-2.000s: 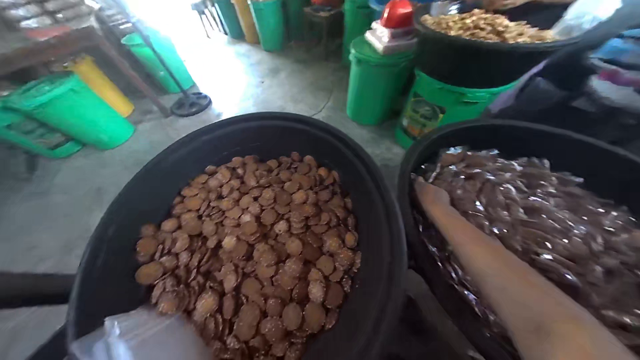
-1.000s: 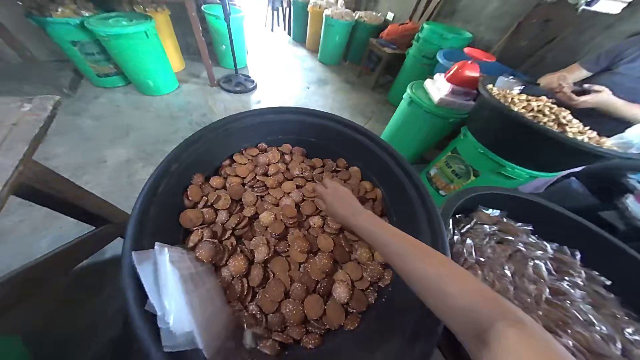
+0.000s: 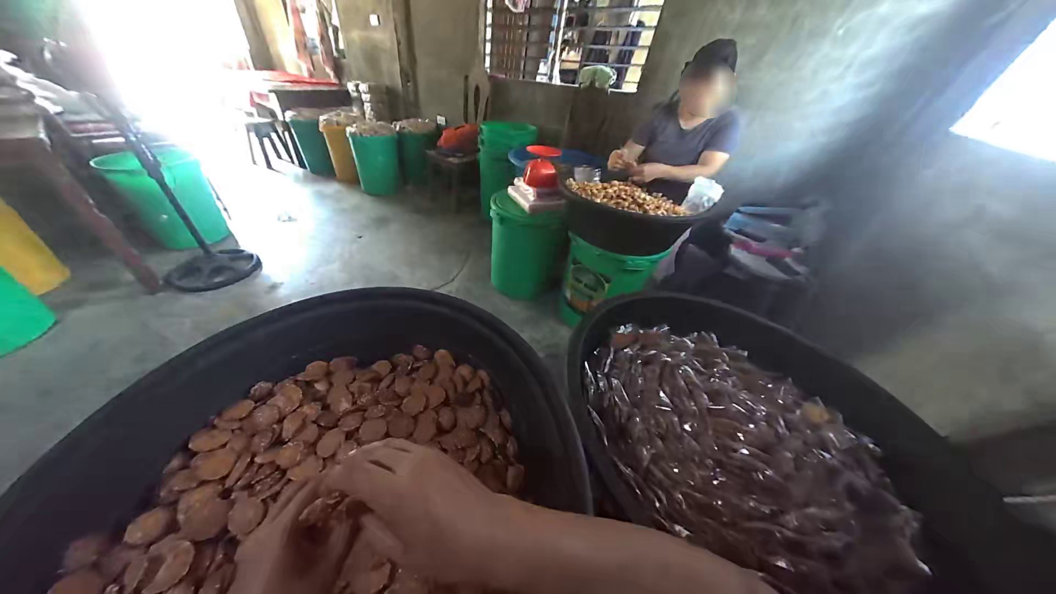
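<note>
Many flat, round brown biscuits (image 3: 371, 429) lie in a black tub (image 3: 396, 305). Over them, low in the view, my right hand (image 3: 404, 495) curves in from the right, close against my left hand (image 3: 285, 540). Brown biscuits show between the two hands; whether the fingers grip them or a bag is hidden. To the right, a second black tub (image 3: 701, 304) holds a heap of clear plastic packets (image 3: 726, 445) with brown contents.
Beyond the tubs stand a lidded green bucket (image 3: 528, 247) and a black basin (image 3: 610, 227) of small tan pieces on another green bucket (image 3: 610, 276). A person (image 3: 689, 132) works behind it. A round black stand base (image 3: 213, 270) is on the floor at left.
My right hand was over the packets in the right tub, then among the biscuits, and is now beside my left hand. The plastic bag seen earlier at lower left no longer shows. The view has tilted up.
</note>
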